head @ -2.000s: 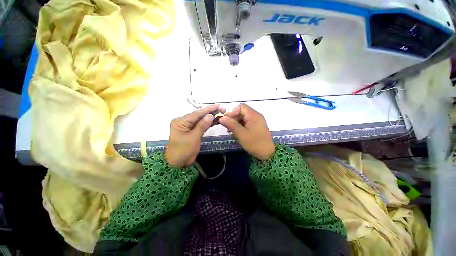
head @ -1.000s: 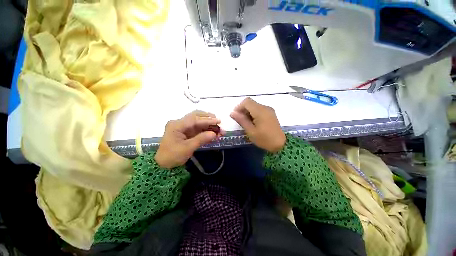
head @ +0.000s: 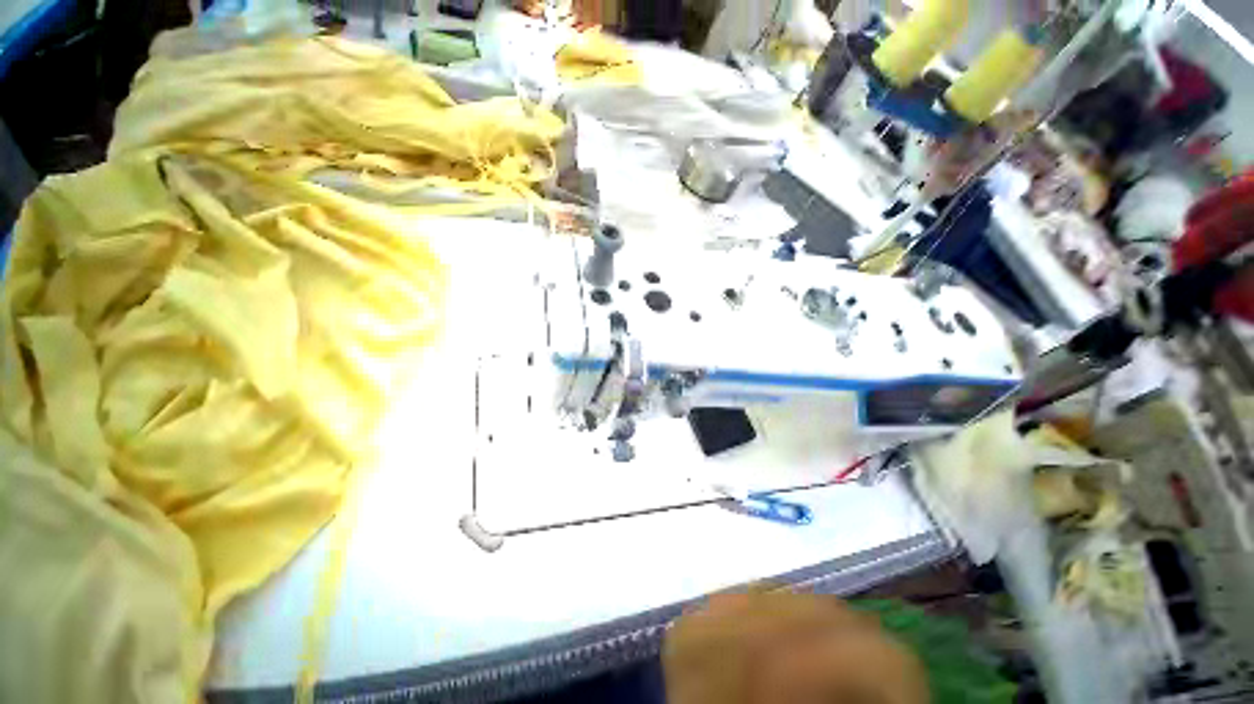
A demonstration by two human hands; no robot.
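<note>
The white sewing machine (head: 784, 323) with a blue stripe stands in the middle of the table. The pale yellow cloth (head: 206, 371) lies heaped on the left of the table, with a narrow yellow strip (head: 327, 591) hanging towards the front edge. Blue-handled thread snips (head: 773, 509) lie right of the needle area, and a dark phone-like rectangle (head: 723, 429) lies under the machine arm. My right hand (head: 791, 653) is blurred at the bottom edge and cut off; its fingers and anything in them cannot be made out. My left hand is out of the picture.
A measuring strip (head: 550, 660) runs along the table's front edge. Yellow thread cones (head: 990, 76) stand at the upper right. More yellow cloth (head: 330, 103) lies behind the machine's left. White cloth (head: 1011, 502) hangs at the right end. Red items (head: 1224, 234) show at the far right.
The view has tilted up and swung, showing the machine's top and the workshop behind. My left hand has left the picture; my right hand is now low and blurred. The small dark-red item is no longer visible.
</note>
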